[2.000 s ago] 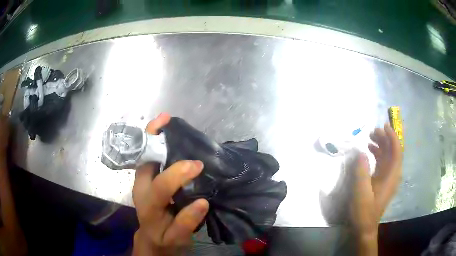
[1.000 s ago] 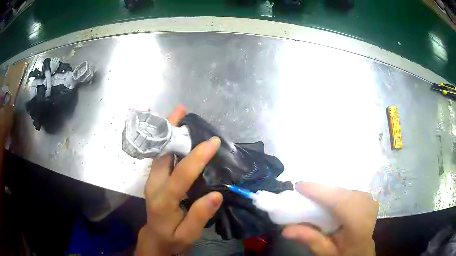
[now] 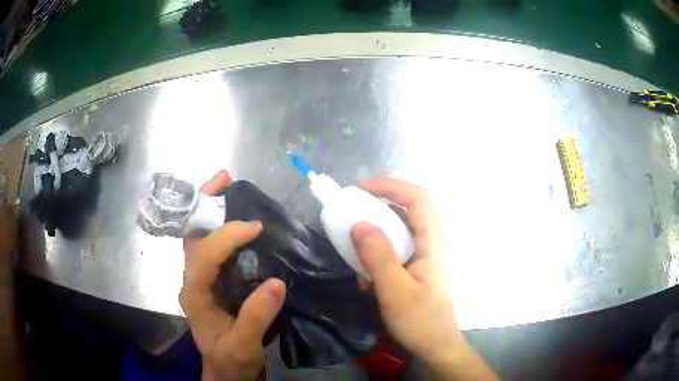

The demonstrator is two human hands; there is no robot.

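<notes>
My left hand [image 3: 227, 290] holds a glossy black figurine with a fluted cape [image 3: 320, 301], left of centre over the bench's near edge. Its pale grey faceted cup-like end piece [image 3: 170, 205] points left on a white neck. A small pale grey spot shows on the black part between my fingers. My right hand [image 3: 406, 275] grips a white glue bottle [image 3: 361, 227], with its blue tip pointing up and left, above and clear of the figurine. The bottle and right hand cover part of the cape.
Another black and grey figurine [image 3: 65, 175] lies at the bench's left. A yellow stick [image 3: 572, 173] lies on the right. A yellow and black tool [image 3: 655, 101] lies at the far right edge. A green belt [image 3: 298, 22] carrying dark parts runs behind the metal bench [image 3: 476, 97]. A neighbour's arm shows at far left.
The glue bottle was first on the bench, then in my right hand with its tip at the cape. It is now raised off the cape, its tip turned up and left.
</notes>
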